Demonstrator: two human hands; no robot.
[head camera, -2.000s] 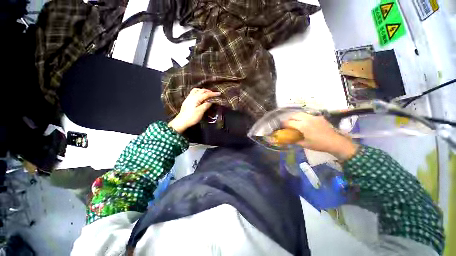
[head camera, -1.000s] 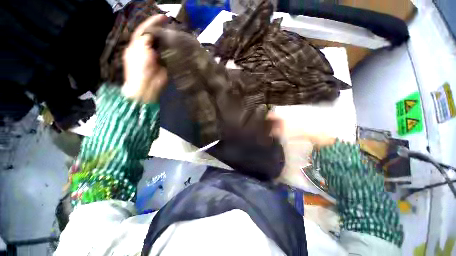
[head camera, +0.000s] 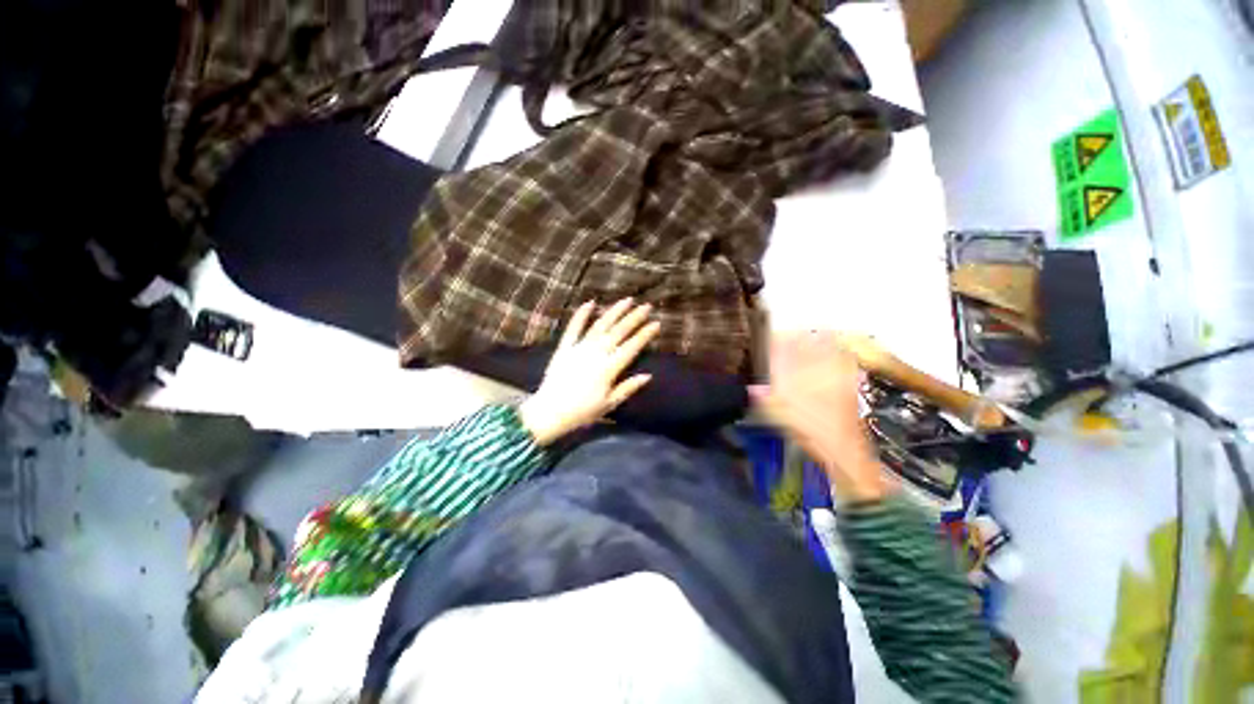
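A brown plaid garment (head camera: 536, 241) lies over the near right part of a long black padded board (head camera: 310, 227), its upper part crumpled behind. My left hand (head camera: 591, 371) rests with spread fingers on the garment's near edge and the board, holding nothing. My right hand (head camera: 818, 406) is blurred at the board's right end, beside the garment's edge; whether it grips the cloth cannot be told. The steam iron (head camera: 915, 433), with its light wooden handle, stands to the right of my right hand, apparently out of my grip.
More brown plaid cloth (head camera: 275, 69) is heaped at the upper left, near black cloth. A metal and tan iron rest (head camera: 997, 303) is at the white table's right edge. A small black device (head camera: 223, 334) lies at the left. A cable and hose run right.
The garment was lifted and shifted in a blur, and now lies spread on the board. My right hand has let go of the iron. My left hand is back down on the near edge.
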